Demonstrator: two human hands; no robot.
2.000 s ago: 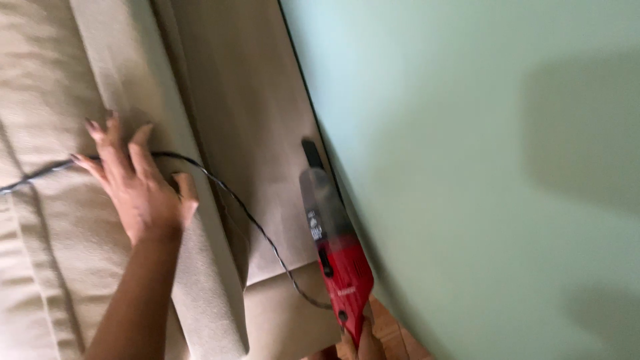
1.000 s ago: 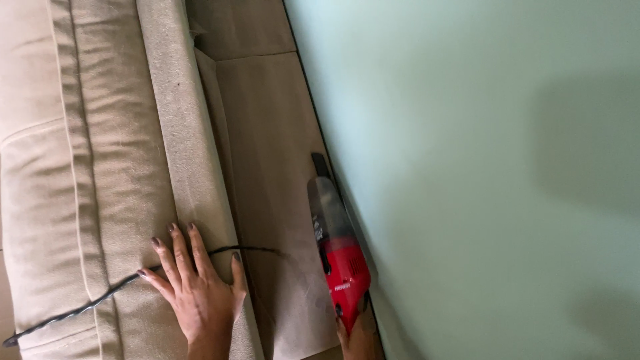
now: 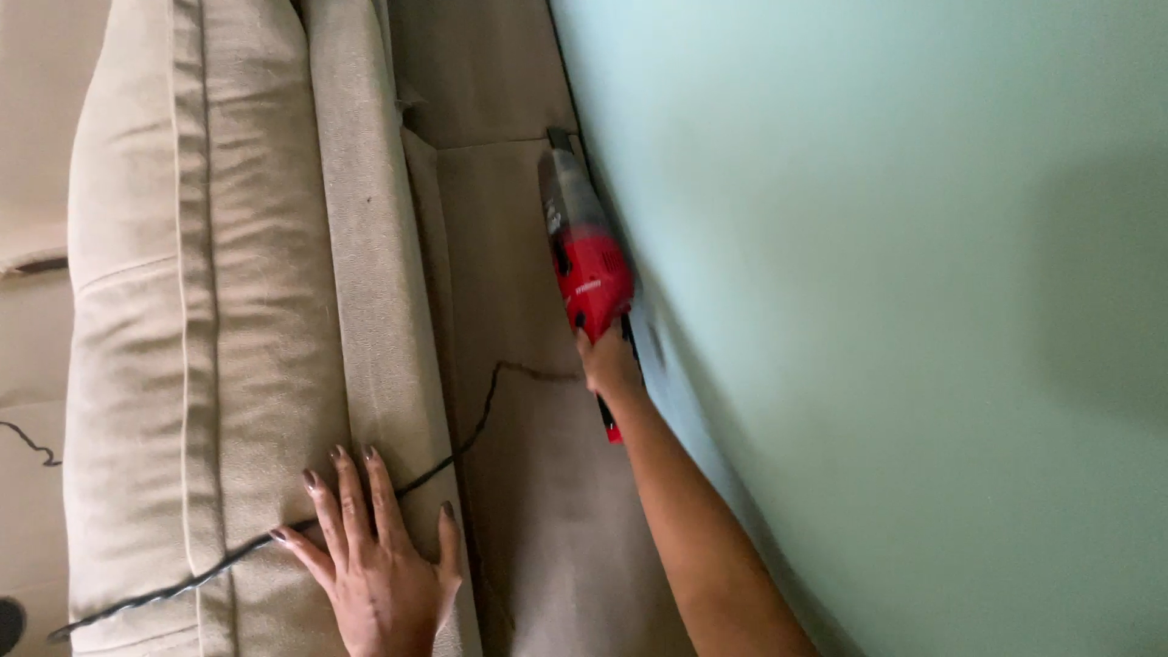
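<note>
My right hand grips the handle of a red handheld vacuum cleaner with a smoky, see-through front and a black nozzle. The nozzle points away from me, low beside the wall, over the brown surface behind the sofa. My left hand lies palm down with spread fingers on the beige sofa back. A dark twisted power cord runs across the sofa back, passes under the left fingers and reaches toward the vacuum cleaner. Whether the fingers pin the cord is not clear.
A pale green wall rises along the right side. Between it and the sofa runs a narrow gap with a brown surface at its bottom. More cord and a dark round thing show at the far left.
My right hand has pushed the vacuum cleaner farther forward along the wall, and more of the forearm shows. The left hand stays spread on the sofa back. The view has shifted.
</note>
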